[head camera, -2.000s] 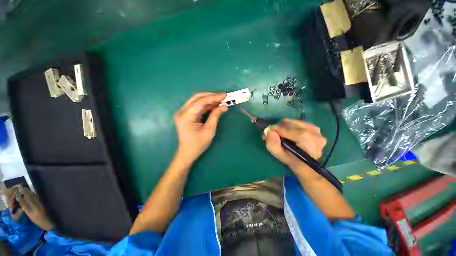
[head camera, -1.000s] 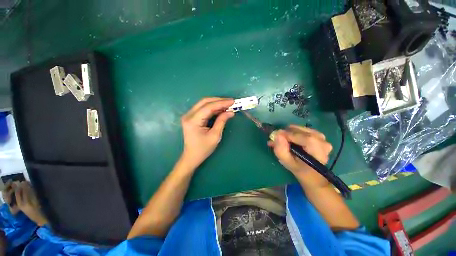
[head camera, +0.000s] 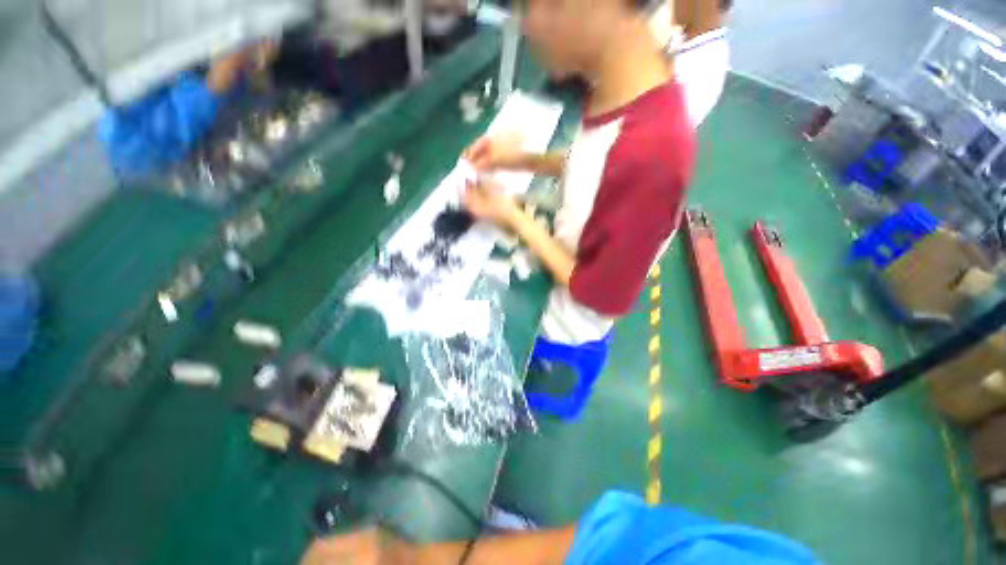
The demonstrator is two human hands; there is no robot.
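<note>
My right hand (head camera: 348, 547) is blurred and cut off by the bottom edge, with its blue sleeve to the right. Whether it holds anything cannot be told. My left hand is out of the picture. A black cord (head camera: 436, 482) curves just above my right forearm. The black box (head camera: 296, 384) with tan pads stands above my hand, beside the open small parts box (head camera: 351, 413) with dark bits inside. The soldering iron and the held off-white unit cannot be made out.
A clear plastic bag (head camera: 458, 386) lies right of the boxes. Beyond it, black parts lie on a white sheet (head camera: 388, 315) where a person (head camera: 634, 182) works. Pale blocks (head camera: 195, 373) lie on the green surface at left. A red pallet truck (head camera: 761, 359) stands on the floor.
The view has swung right and up, away from the mat. My left hand, the off-white unit and the black tray have left the picture; the neighbouring person and floor now show.
</note>
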